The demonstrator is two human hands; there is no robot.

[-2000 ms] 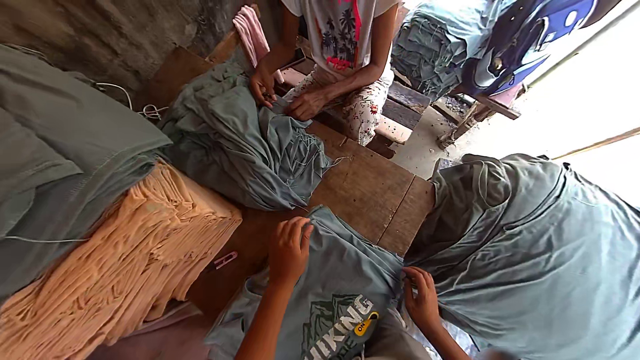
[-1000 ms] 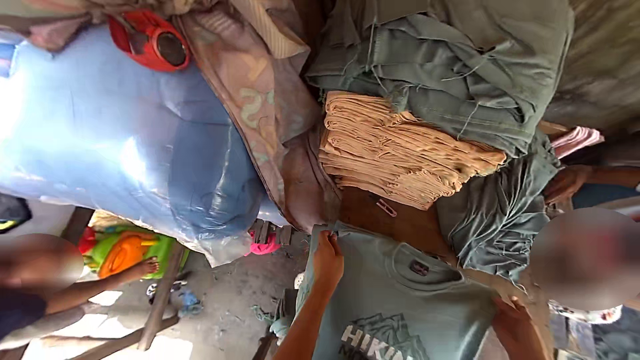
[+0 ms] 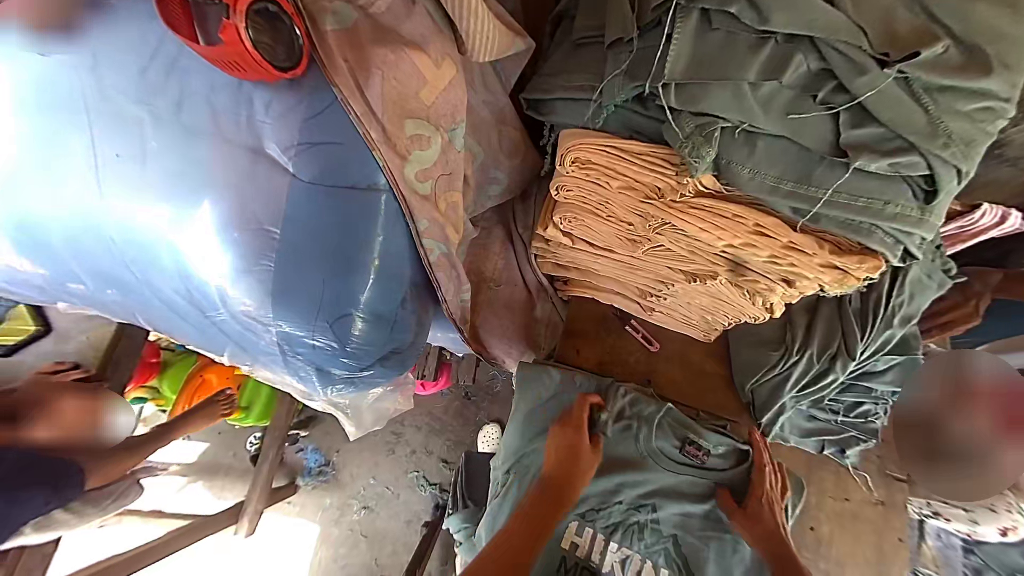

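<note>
A grey-green T-shirt (image 3: 632, 480) with a printed chest design lies spread face up before me, its collar toward the far side. My left hand (image 3: 578, 436) is at the shirt's left shoulder, fingers curled at the cloth; whether it pinches the fabric is unclear. My right hand (image 3: 760, 488) rests by the right side of the collar, fingers extended and thumb apart. Just beyond the shirt, a small pink thread snipper (image 3: 642, 334) lies on the brown wooden table (image 3: 596, 344). Folded orange cloth pieces (image 3: 664, 240) are stacked behind it, partly under dark green garments (image 3: 816, 104).
A large plastic-wrapped blue bundle (image 3: 344, 264) stands left, with a red-rimmed round object (image 3: 272, 36) on top. Patterned cloth (image 3: 432, 152) hangs beside it. Crumpled green garments (image 3: 832, 352) lie right, near another person's hand (image 3: 960, 304). Another person's arm (image 3: 160, 436) extends at lower left.
The view has swung far toward the left side since the oldest frame. The shirt lies flatter with its collar showing, and my right hand has moved in beside the collar.
</note>
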